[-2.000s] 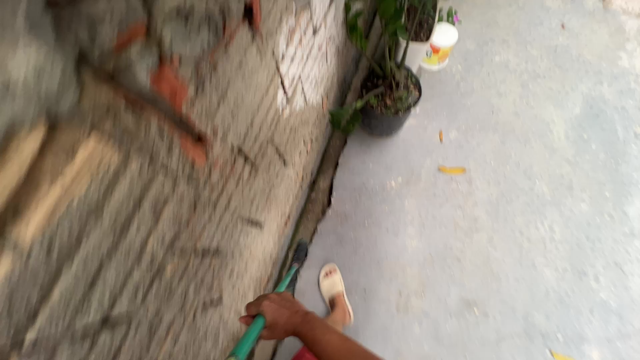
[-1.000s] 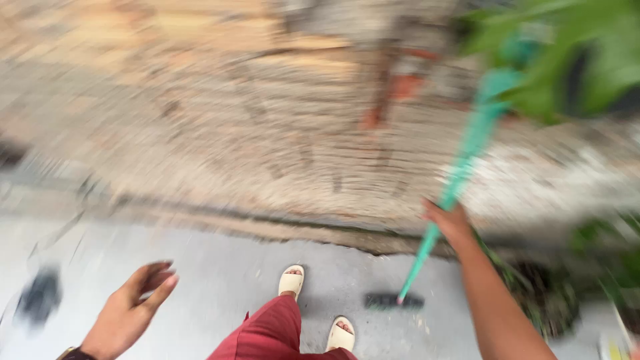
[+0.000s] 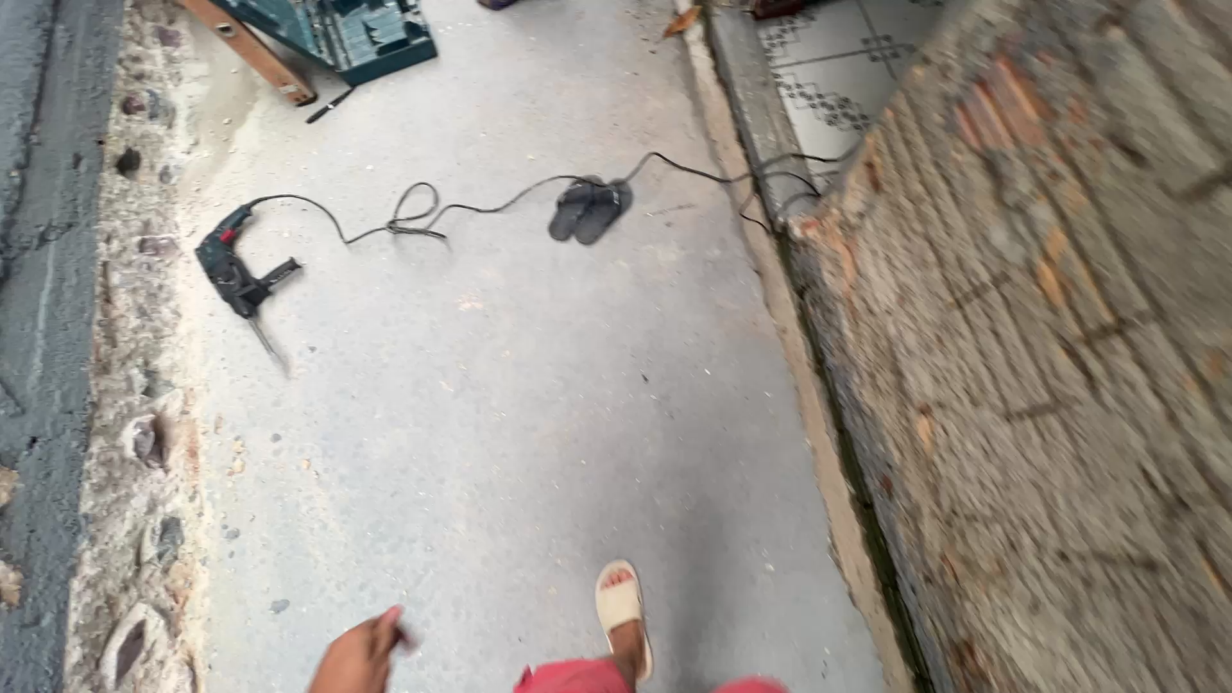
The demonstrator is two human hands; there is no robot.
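My left hand (image 3: 361, 654) shows at the bottom edge, left of centre, over the grey concrete floor (image 3: 500, 404). Nothing is seen in it; its fingers are blurred and partly cut off. My right hand is outside the frame, and so is the green-handled brush. Ahead on the left lies a corded rotary drill (image 3: 231, 265) with a long bit and a side handle. Its black cable (image 3: 491, 209) loops across the floor and passes over a pair of dark flip-flops (image 3: 589, 210).
An open teal tool case (image 3: 385, 72) and an orange-brown level or bar (image 3: 252, 53) are at the upper left. The rough wall (image 3: 1020, 414) and a narrow gutter (image 3: 857, 491) run along the right. Broken masonry (image 3: 144, 443) borders the left. The cable crosses a tiled doorway (image 3: 833, 63).
The view has swung far around to another stretch of floor. My right hand, on the green handle in both earlier frames, has left the view along with the brush.
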